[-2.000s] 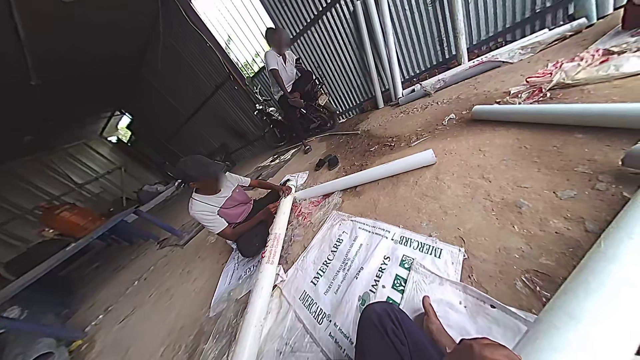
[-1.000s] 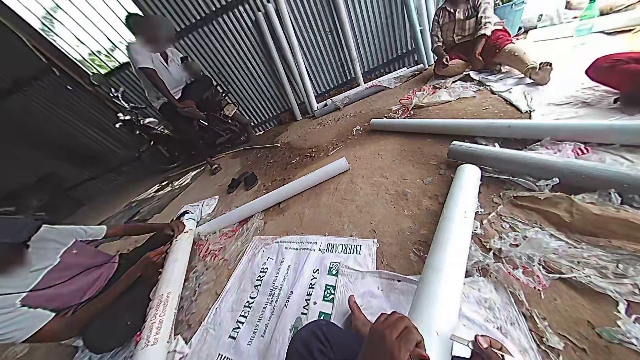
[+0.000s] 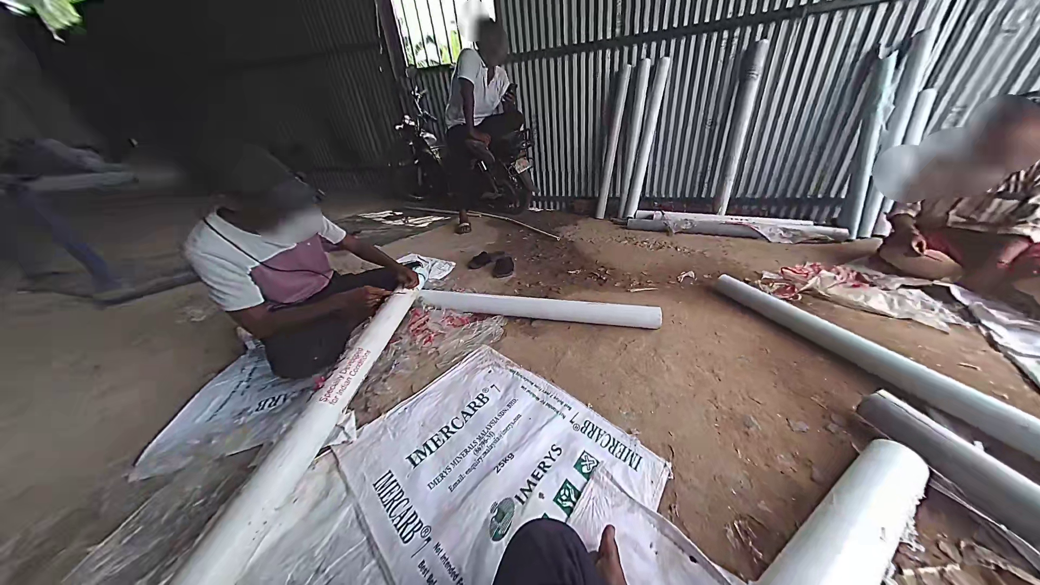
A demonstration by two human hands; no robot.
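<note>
Neither of my hands is in view. My knee in dark cloth point(image 3: 546, 554) and part of my bare foot point(image 3: 609, 559) show at the bottom edge, over a printed white woven sack point(image 3: 463, 439). To their right, a thick pale plastic pipe point(image 3: 849, 516) rises from the bottom edge, with a rough, frayed rim at its upper end. On the left, a long white pipe with red lettering point(image 3: 296, 447) slants up to a seated co-worker, whose two hands point(image 3: 394, 288) are at its far end.
A short white pipe point(image 3: 544, 309) lies on the dirt floor beyond the sack. Two grey pipes point(image 3: 877, 361) point(image 3: 959, 467) lie at the right. More pipes point(image 3: 634, 138) lean on the corrugated wall. One person point(image 3: 483, 106) sits on a motorcycle; another point(image 3: 967, 211) sits at the right.
My hands, seen at the bottom beside the thick pipe one second ago, are now out of view. The view has swung left and levelled.
</note>
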